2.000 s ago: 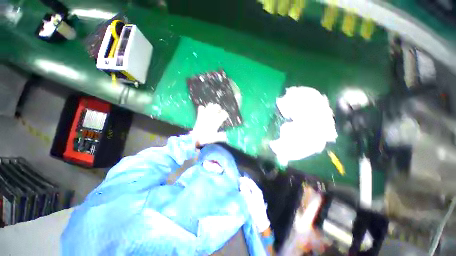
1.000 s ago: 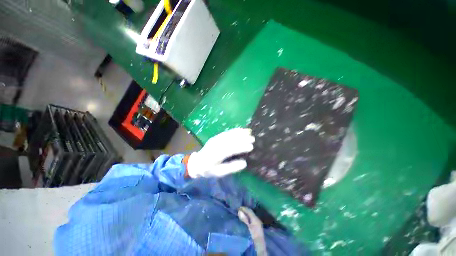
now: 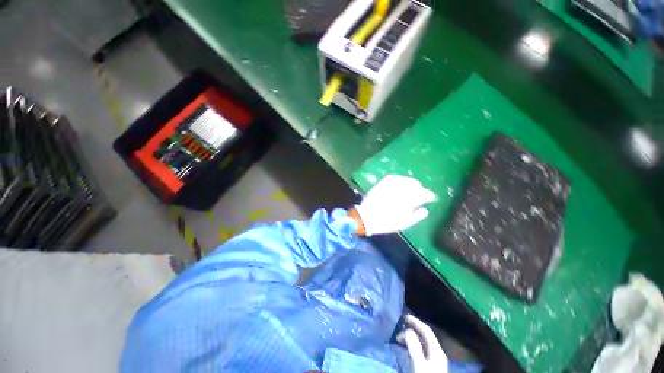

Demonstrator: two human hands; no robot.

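A dark foam pad (image 3: 507, 217) spotted with white residue lies on the light green mat (image 3: 466, 135), with a sliver of a pale disc under its right edge. My left hand (image 3: 395, 205), white-gloved with an orange band at the wrist, is over the mat's near edge, left of the pad and apart from it. Its fingers are partly spread and hold nothing. My right hand (image 3: 424, 347), also white-gloved, is low beside my blue smock near the bottom edge. It is partly cut off, and whether it holds anything cannot be told.
A white benchtop unit (image 3: 373, 58) with yellow tape or cord stands on the dark green bench. A black tote (image 3: 193, 138) with red lining holds a power board beside the bench. A board rack (image 3: 44, 182) is at far left. A crumpled white cloth (image 3: 637, 320) lies at lower right.
The view has swung left, bringing the tote further into view. My left hand has left the pad's edge and drawn back to the mat's near edge.
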